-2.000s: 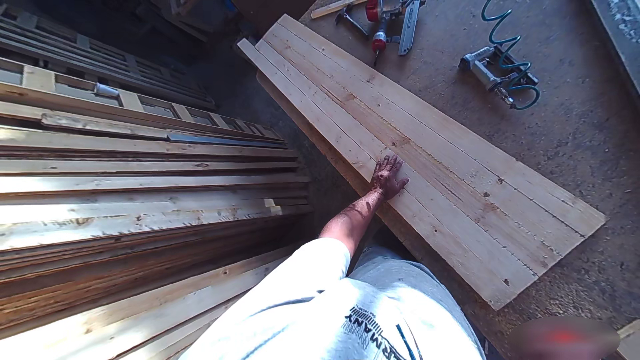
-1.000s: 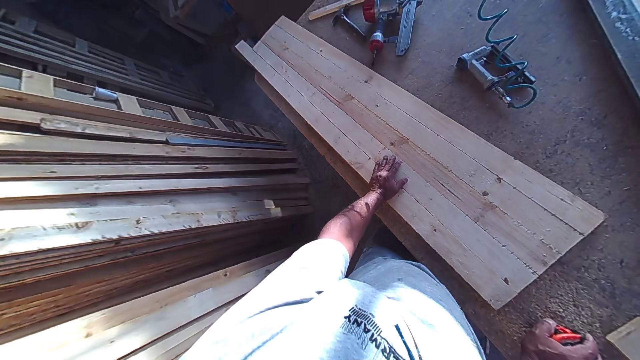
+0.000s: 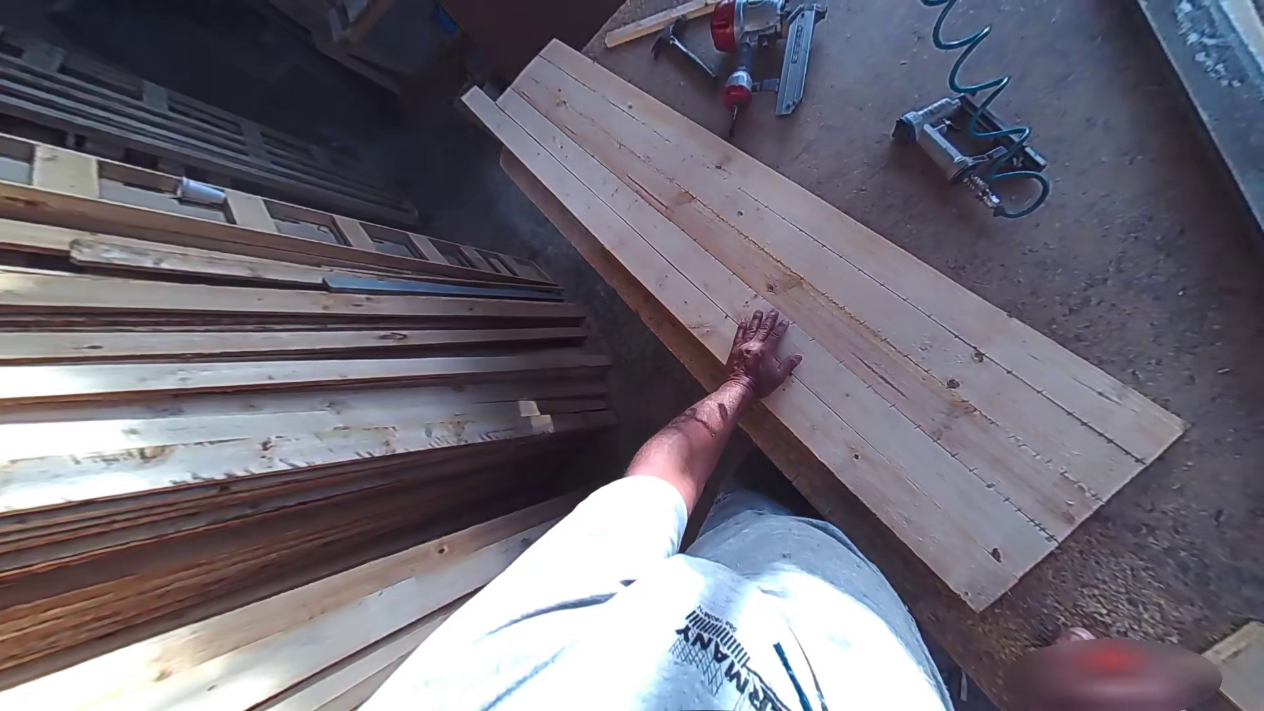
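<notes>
My left hand (image 3: 760, 354) lies palm down, fingers apart, on the near boards of a long panel of pale wooden boards (image 3: 849, 296) set side by side. It grips nothing. The panel rests at a slant on a brown worktable, and a narrow board on its near side juts out at the far left end. At the bottom right edge is my right hand (image 3: 1111, 673), largely blurred, around a small red object (image 3: 1116, 657) whose kind I cannot tell. It is just beyond the panel's near right end, apart from it.
Beyond the panel lie a red and silver pneumatic nailer (image 3: 746, 49), a hammer (image 3: 683, 47) and a silver pneumatic nail gun (image 3: 948, 138) with a coiled green air hose (image 3: 963, 64). Stacked boards (image 3: 296, 380) fill the left side. A metal edge (image 3: 1200, 104) runs along the upper right.
</notes>
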